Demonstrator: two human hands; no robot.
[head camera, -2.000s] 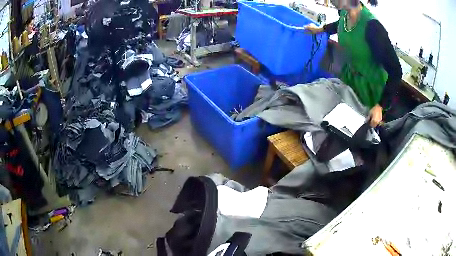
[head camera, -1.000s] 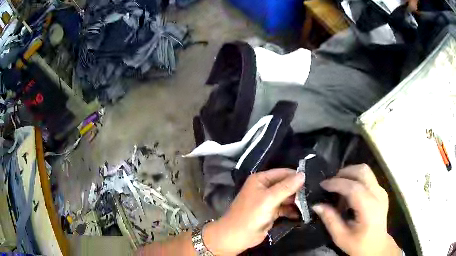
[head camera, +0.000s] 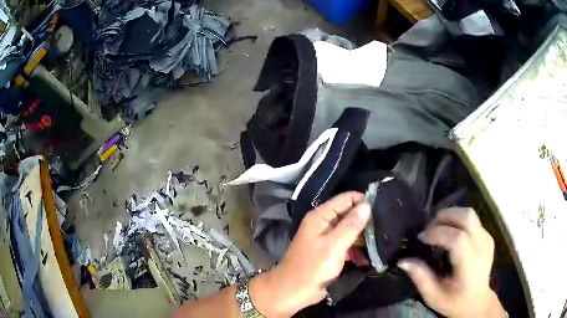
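Observation:
A part-sewn black and grey denim garment (head camera: 398, 105) lies in a heap in front of me, with its stiff black waistband (head camera: 303, 93) and a white pocket cloth (head camera: 352, 62). A black strip with a white edge (head camera: 332, 163) lies across it. My left hand (head camera: 317, 254), with a metal watch at the wrist, pinches a black piece (head camera: 395, 217) at its pale grey edge. My right hand (head camera: 457, 261) is at the other side of this piece, thumb and fingers curved over dark cloth. Whether it grips the cloth is unclear.
A worn cream table (head camera: 522, 155) stands at the right, with an orange-handled tool (head camera: 557, 174) on it. Pale and dark trimmings (head camera: 174, 230) litter the floor. A denim pile (head camera: 161, 49) is at the upper left, a blue tub (head camera: 336, 7) at the top edge.
The view has tilted down since the earliest frame, and both hands have come into it. Since one second ago, the black piece has been turned slightly and my right hand has shifted a little lower.

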